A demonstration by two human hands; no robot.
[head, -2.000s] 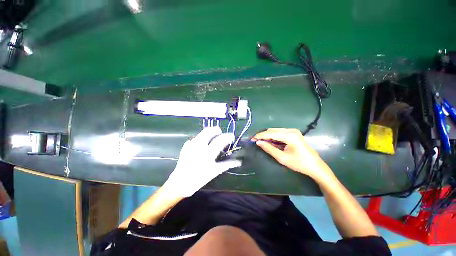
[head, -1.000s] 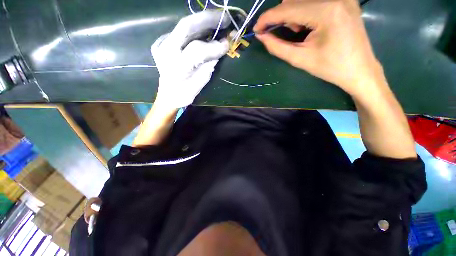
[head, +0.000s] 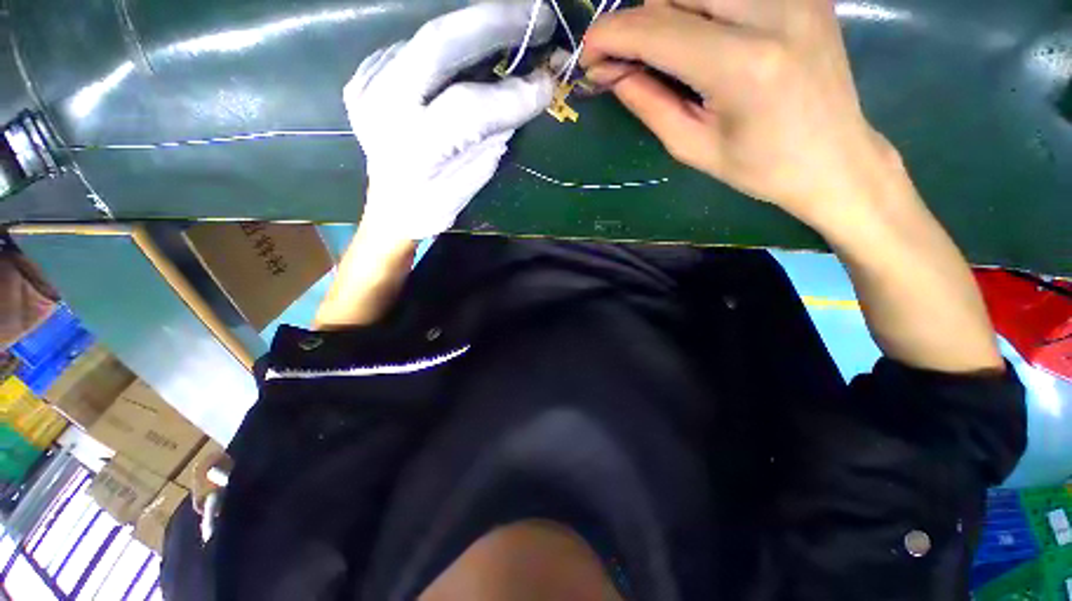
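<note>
My left hand (head: 441, 123), in a white glove, holds the small circuit board (head: 562, 103) between thumb and fingers near the top edge. The board's yellow-gold edge shows below the fingertips. White unit wires (head: 529, 38) run up from it out of the picture. My bare right hand (head: 735, 100) pinches the dark end of the black cable (head: 608, 74) close against the board. The fingers hide most of the cable and the contact point. The tube unit is out of view.
Solder wire (head: 235, 140) runs along the dark-green bench from a small spool (head: 26, 153) at the left. A short curved thin strand (head: 600, 184) lies below the hands. Cartons (head: 147, 429) stand at lower left. A red stool (head: 1034, 317) is at right.
The view has tipped down since the first frame, so the tube unit and stand left the picture. Since one second ago, my right fingers have moved closer to the board and my left hand.
</note>
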